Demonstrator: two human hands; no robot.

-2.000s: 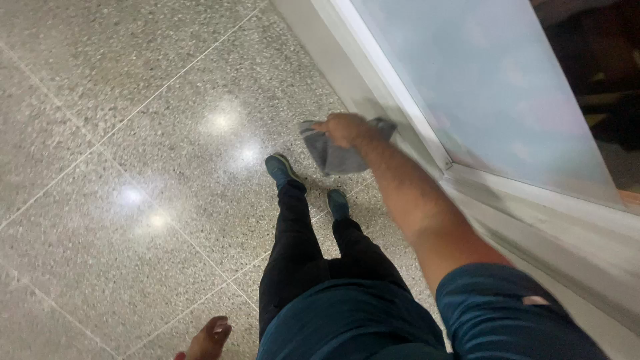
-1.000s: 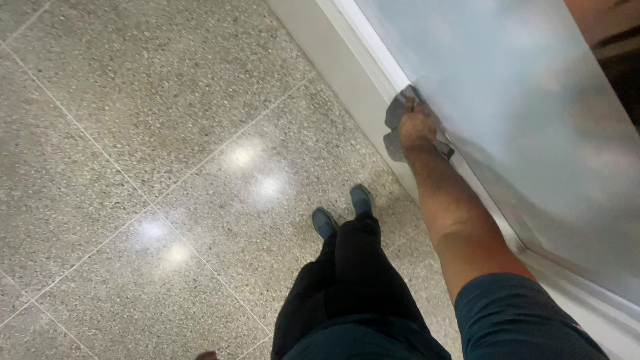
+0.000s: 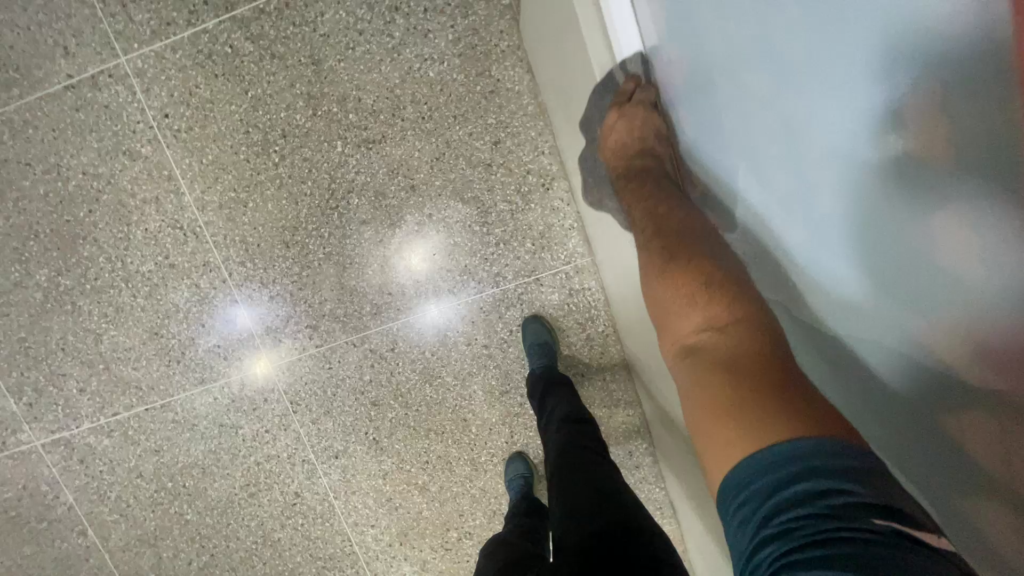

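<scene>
My right hand [image 3: 638,132] holds a grey cloth [image 3: 596,172] bunched under its fingers. The cloth lies against the white ledge [image 3: 622,32] at the foot of a pale, glossy panel [image 3: 784,120], and part of it shows past the wrist on the panel side. My right arm reaches up from the lower right in a dark teal short sleeve. Out of the picture is my left hand.
Below the ledge runs a light grey base wall [image 3: 552,72] that meets the speckled terrazzo floor [image 3: 320,160]. My two feet in blue-grey shoes [image 3: 540,340] stand on the floor close to this wall. Lights reflect off the floor and the panel.
Two seconds ago the cloth hung in my right hand over the floor beside the wall; now it is against the ledge. My left hand has left the view. The feet have stepped apart.
</scene>
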